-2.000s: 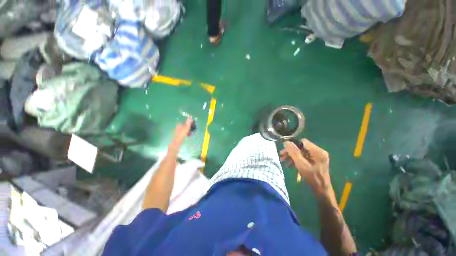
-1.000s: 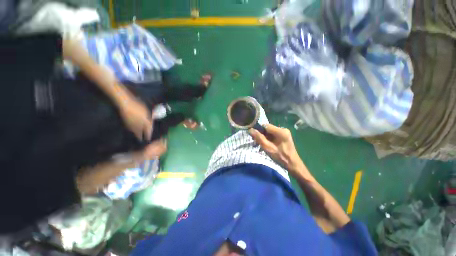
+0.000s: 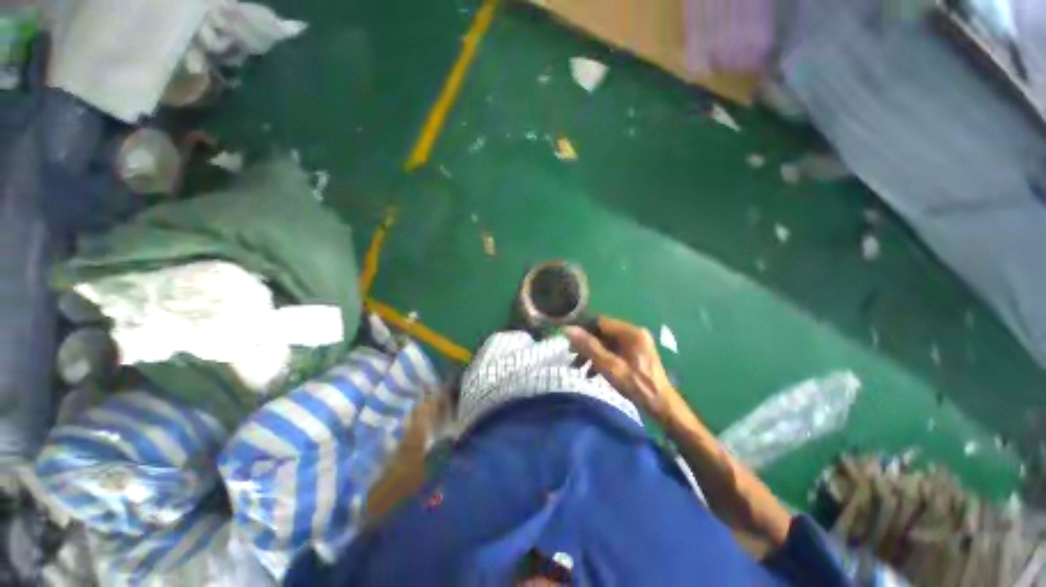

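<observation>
A mug (image 3: 554, 292) with a round open mouth and a dark inside is held upright in front of my body, above the green floor. My right hand (image 3: 619, 361) is closed on its side handle, at the mug's lower right. My left hand (image 3: 430, 415) hangs low at my left side beside the striped bags. It is blurred, and its fingers cannot be made out.
Blue-and-white striped bags (image 3: 310, 441) and a green sack (image 3: 247, 247) with white pieces on it lie at the left. A clear plastic bag (image 3: 794, 419) and a brown bundle (image 3: 918, 516) lie at the lower right. Grey fabric (image 3: 918, 149) is at the upper right. Scraps dot the floor.
The surroundings have shifted as I moved along the floor. The person in dark clothing at the left is out of view. The mug remains in my right hand, and my left hand has come into view.
</observation>
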